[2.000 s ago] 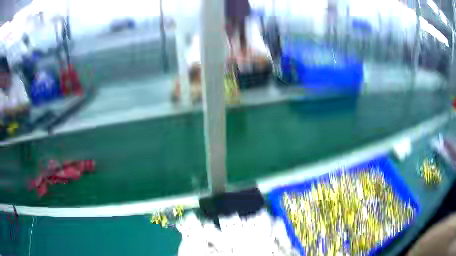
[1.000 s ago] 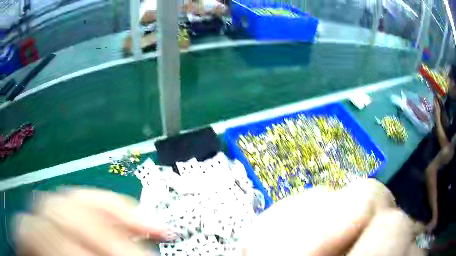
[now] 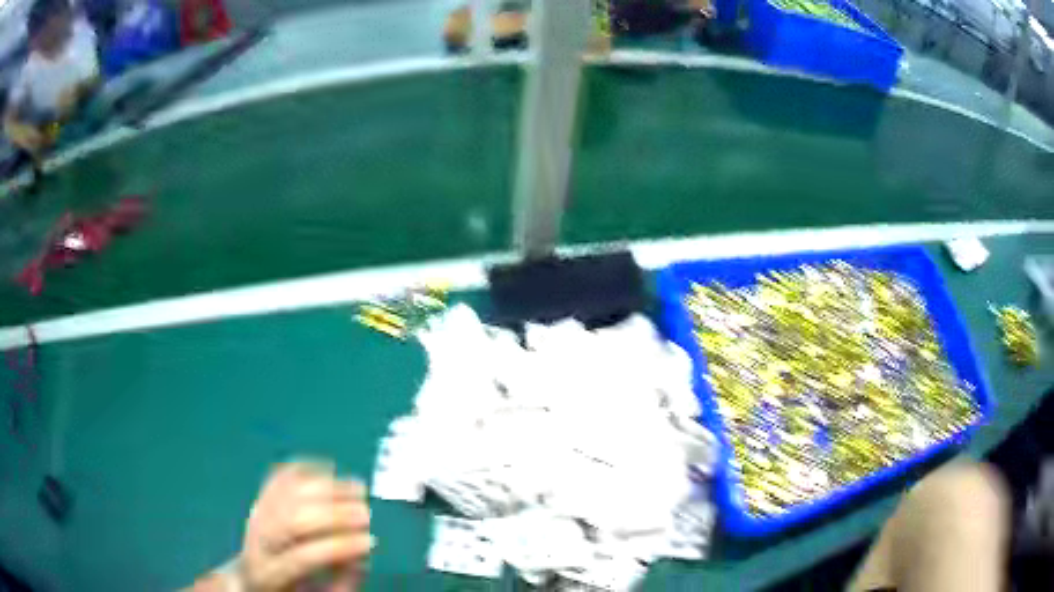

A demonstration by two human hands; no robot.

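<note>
A loose pile of white perforated plates (image 3: 566,428) lies on the green bench in front of me. The blue bin (image 3: 722,463) of gold and silver metal pieces (image 3: 826,382) stands right of the pile. My left hand (image 3: 306,526) is left of the pile with fingers curled; blur hides whether it holds anything. At the lower right, below the bin, a blurred bare forearm or hand (image 3: 954,526), seemingly my right, is cut off by the edge; its fingers cannot be made out.
A black flat box (image 3: 566,287) lies behind the pile at a metal post (image 3: 550,150). Small metal heaps lie behind left (image 3: 405,310) and far right (image 3: 1015,333). A red heap (image 3: 81,241) lies across the bench. A person (image 3: 52,75) sits far left; another blue bin (image 3: 821,44) stands beyond.
The view has swung left since a second ago. My left hand has drawn back from over the pile to its left. The arm at right has moved away from the pile and the bin's front.
</note>
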